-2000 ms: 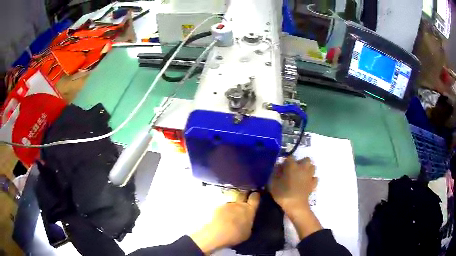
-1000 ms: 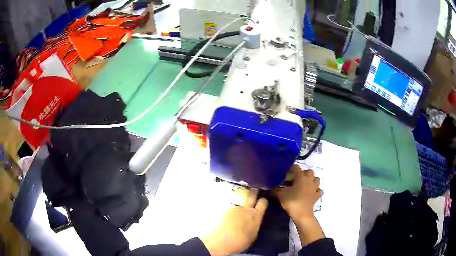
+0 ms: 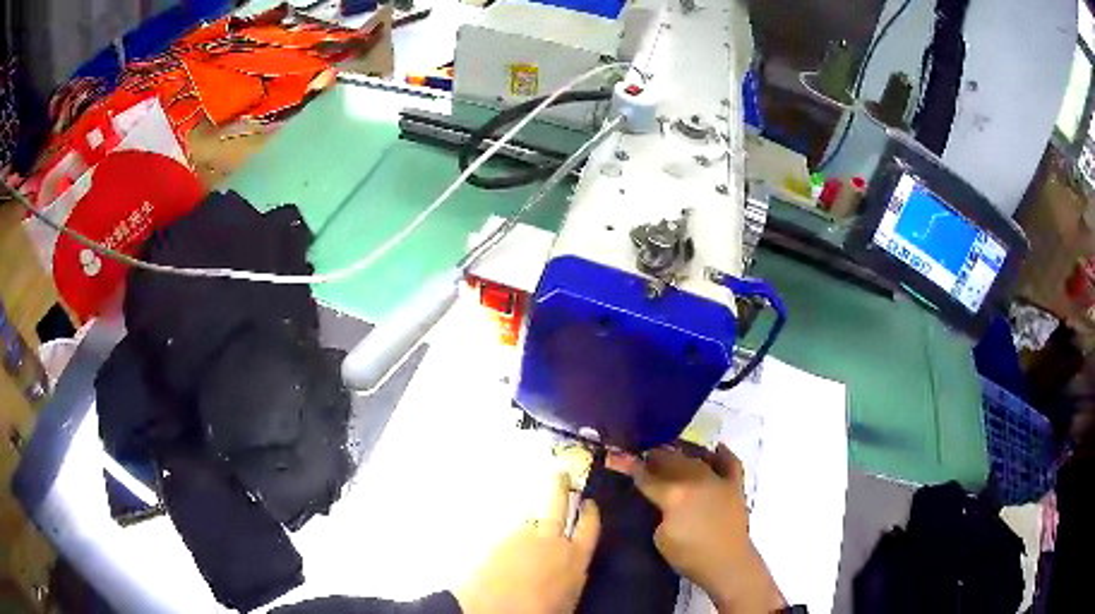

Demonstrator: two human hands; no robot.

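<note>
A black fabric piece (image 3: 627,546) lies on the white template sheet (image 3: 450,480) and runs up under the machine head with its blue cover (image 3: 630,348). My left hand (image 3: 537,554) rests at its left edge, fingertips near the needle area; a thin light strip shows by the fingers. My right hand (image 3: 699,518) is at its right edge, fingers bent, fingertips on the cloth just below the cover. The needle and presser foot are hidden by the cover and glare. Whether either hand pinches the cloth cannot be told.
A black fabric pile (image 3: 240,372) lies left, a smaller one (image 3: 943,558) lower right. A pale grey cylinder (image 3: 402,342) on a thin arm stands left of the head. A white cable (image 3: 360,266) crosses upper left. The control panel (image 3: 943,234) is upper right.
The camera view has shifted. My right hand has come down and inward from beside the cover to the fabric's top right edge. My left hand stays at the left edge, fingers slightly changed.
</note>
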